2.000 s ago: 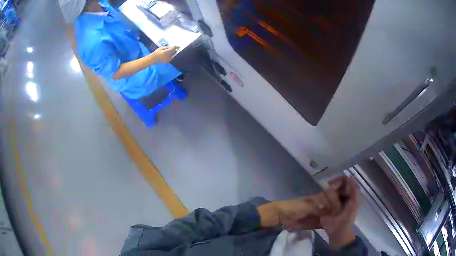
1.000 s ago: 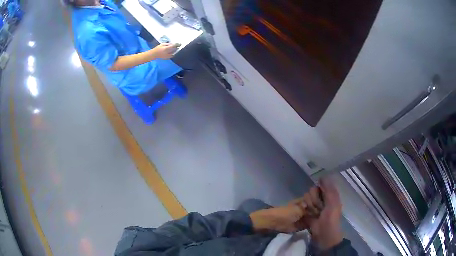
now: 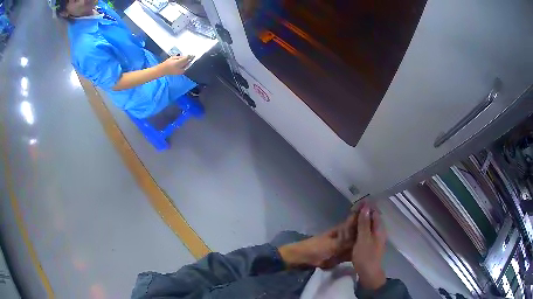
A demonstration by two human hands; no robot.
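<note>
My left hand point(image 3: 324, 246) comes in from the lower left in a grey sleeve, its fingers bent against my right hand. My right hand point(image 3: 369, 242) is upright beside it, with fingers close together. The two hands touch, fingertips meeting near the lower corner of the machine door. I cannot tell whether a small object is between the fingers. The white-grey machine door point(image 3: 403, 157) has a dark orange-brown window and a silver pull handle point(image 3: 467, 121). My hands are not on the handle.
A person in blue point(image 3: 108, 52) sits on a blue stool point(image 3: 166, 125) at a white-topped bench point(image 3: 166, 36), upper left. Right of my hands, an opening shows silver rails point(image 3: 432, 242) and a dark green belt point(image 3: 464, 195). A yellow line point(image 3: 140, 178) crosses the floor.
My hands have moved left and slightly up, and the fingers of my right hand are now straighter. The view has shifted a little. The seated person's head shows more than one second ago.
</note>
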